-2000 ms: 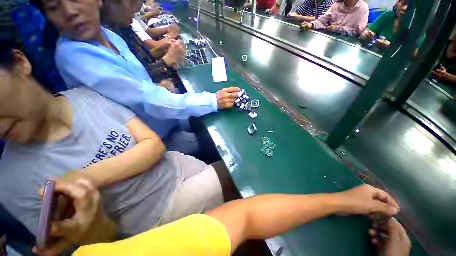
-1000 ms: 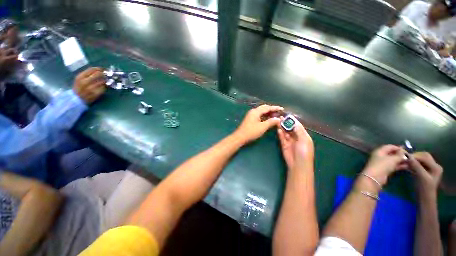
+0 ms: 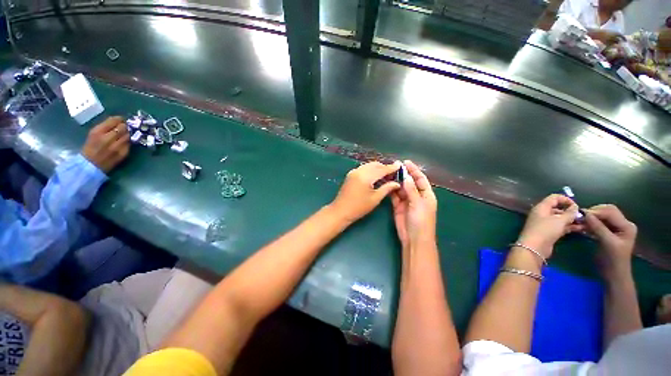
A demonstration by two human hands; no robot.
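My left hand point(image 3: 360, 192) and my right hand point(image 3: 416, 207) meet over the green bench near its far edge. Their fingertips pinch a small watch case point(image 3: 401, 175), now seen edge-on as a dark, thin shape; the fingers hide part of it. A cluster of clear small parts point(image 3: 231, 184) lies on the bench to the left of my hands. One loose silver watch case point(image 3: 190, 171) lies left of that cluster. A pile of silver cases point(image 3: 145, 130) with a square frame point(image 3: 174, 125) beside it lies farther left.
A neighbour's hand point(image 3: 107, 144) touches the pile's left side, near a white box point(image 3: 81, 98). Another person's hands work at right beside a blue mat point(image 3: 566, 316). A green post point(image 3: 302, 70) rises at the belt edge. A clear tape patch point(image 3: 363, 307) sits at the near edge.
The view has swung right and down since two seconds ago. The case, face visible a second ago, is now turned edge-on, and both hands' fingertips are on it.
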